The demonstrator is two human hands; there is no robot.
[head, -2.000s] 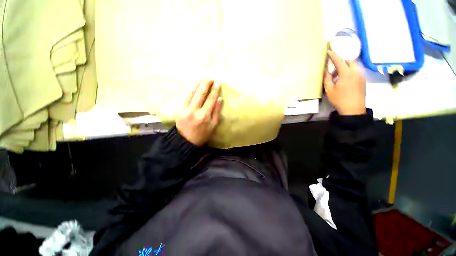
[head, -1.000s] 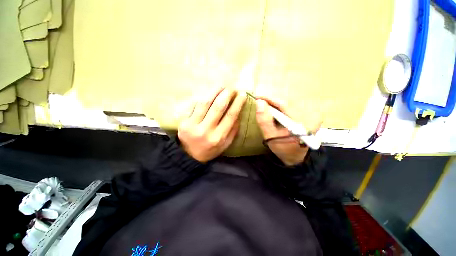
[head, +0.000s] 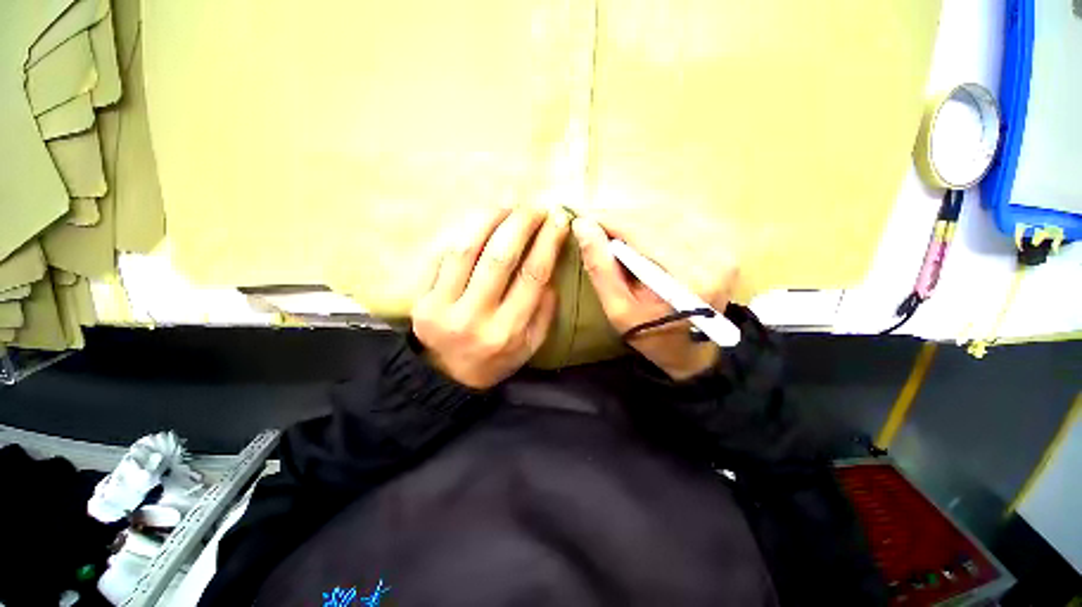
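A large yellow-tan sewn panel (head: pixel 356 131) lies flat, with a flap over the table's front edge. Its dark centre seam (head: pixel 590 107) runs down to my fingertips. My left hand (head: pixel 492 291) lies on the panel just left of the seam, fingers together and bent, holding nothing that I can see. My right hand (head: pixel 653 296) holds a white pen-shaped hand tool (head: pixel 670 288) with a dark cord, its handle slanting down to the right. The two hands' fingertips nearly meet at the seam. The tool's tip is mostly hidden by the fingers.
Overlapping panel pieces (head: pixel 77 131) lie at the left. A pale tape roll (head: pixel 959 136), a pink-handled small tool (head: pixel 931 267) and a blue-rimmed tray (head: pixel 1026 178) are at the right. White crumpled cloth (head: pixel 142 474) is low left. A red tray (head: pixel 914 528) is low right.
My right hand has come from beside the tape roll to the seam and now holds the white tool. Over the last second both hands stay at the seam, and the view has shifted slightly.
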